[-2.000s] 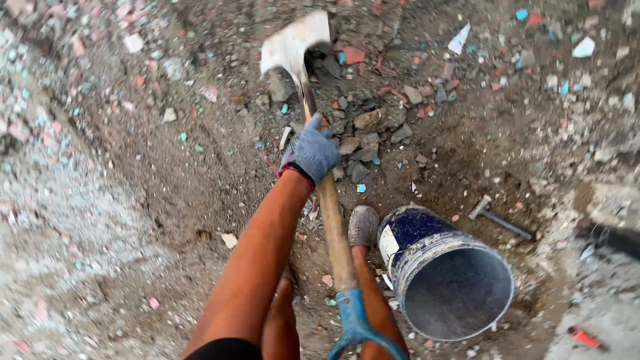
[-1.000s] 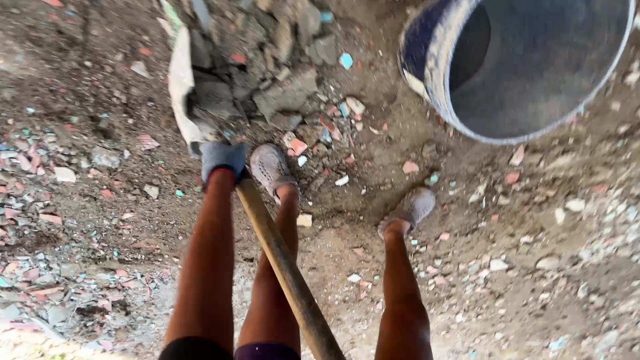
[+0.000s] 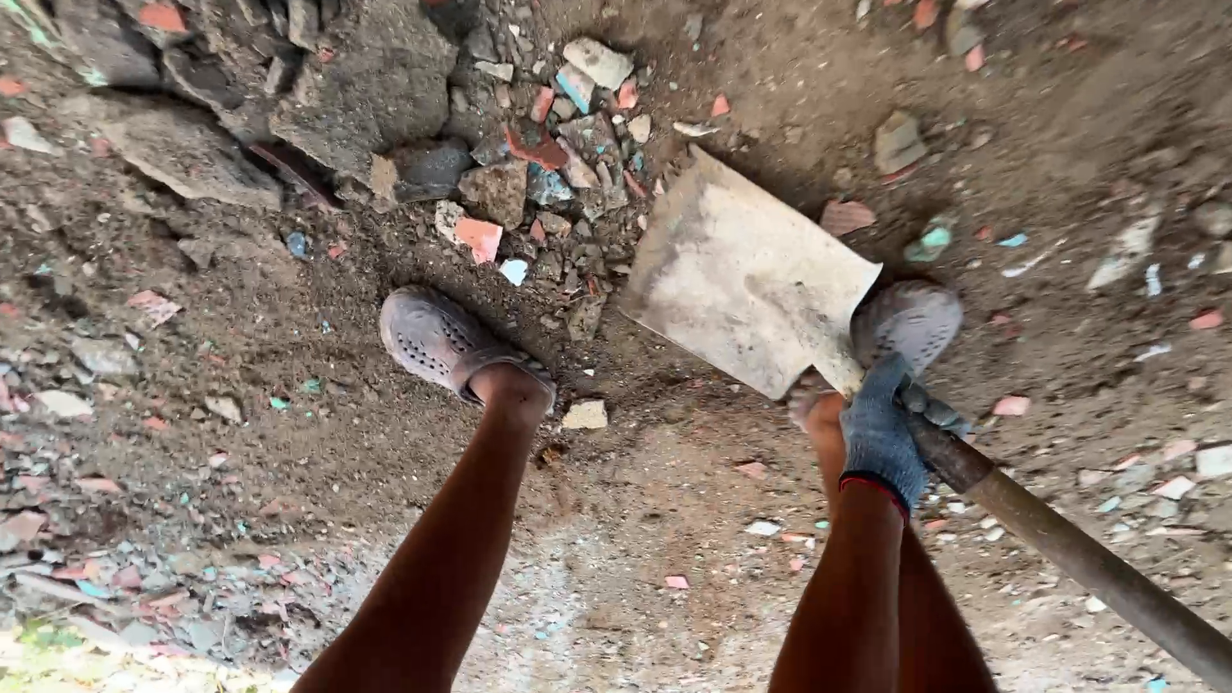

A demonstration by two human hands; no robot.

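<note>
My left hand (image 3: 885, 423), in a grey-blue knit glove with a red-edged cuff, is closed around the lower shaft of a shovel, just behind its blade. The square steel shovel blade (image 3: 751, 274) is pale and worn, carries no rubble, and points to the upper left, with its front edge beside broken rubble (image 3: 568, 164). From my glove the wooden shaft (image 3: 1078, 539) slants down to the right and leaves the view, so its grip is hidden. My right hand is out of view.
My clog (image 3: 448, 337) stands left of the blade; the other clog (image 3: 910, 322) is partly behind the blade and glove. Large broken slabs (image 3: 356, 96) lie at the upper left. Small red, white and turquoise fragments are scattered over the dirt ground (image 3: 674, 472).
The shovel, with my left hand on it, has swung from the rubble at the left across to my right foot. The blade, which held chunks one second ago, is bare. The bucket has left the view.
</note>
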